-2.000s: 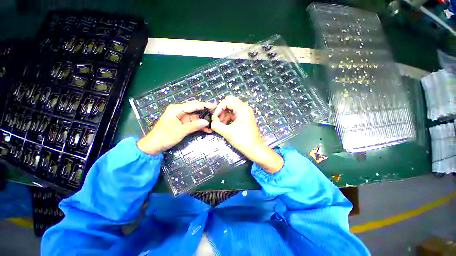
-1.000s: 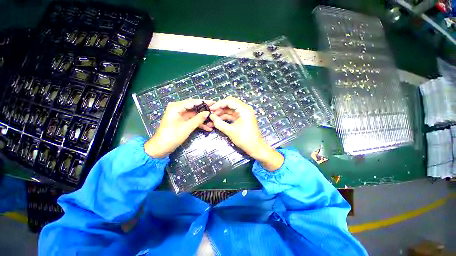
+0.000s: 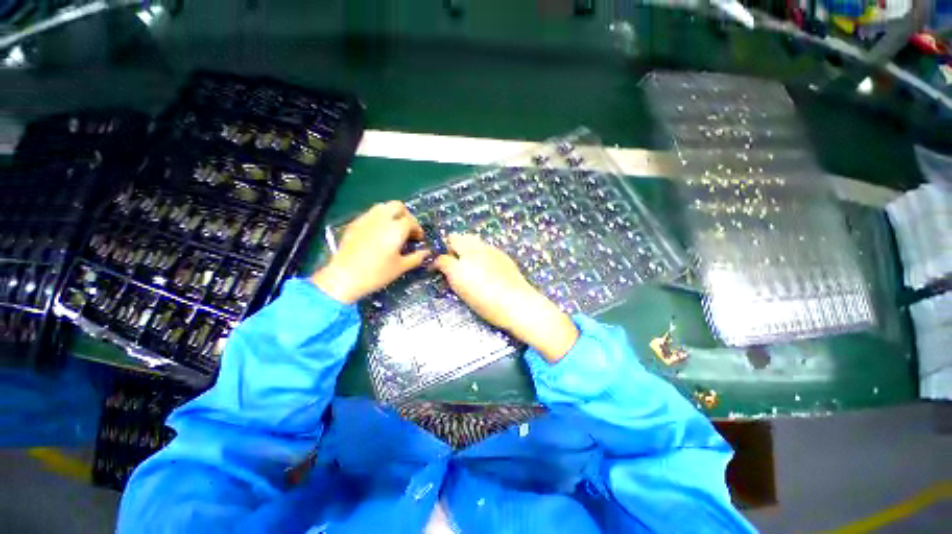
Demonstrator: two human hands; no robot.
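My left hand (image 3: 378,250) and my right hand (image 3: 489,280) meet over the clear blister tray (image 3: 616,250). A small black part (image 3: 429,244) shows between their fingertips, and both hands seem to hold it. Its details are blurred and partly hidden by the fingers. The clear tray lies at an angle on the green bench, with rows of small pockets holding dark parts. My hands cover part of its left side.
Black blister trays (image 3: 209,235) with metal-and-black components lie at left. A ribbed clear tray (image 3: 778,240) with gold specks lies at right. Loose brass-coloured pieces (image 3: 668,348) lie on the bench near my right sleeve. White bundles (image 3: 919,245) are at the far right edge.
The view has tilted, so the bench sits lower and more of the far side shows. My hands stay together; my left fingers have turned more downward over the small black part.
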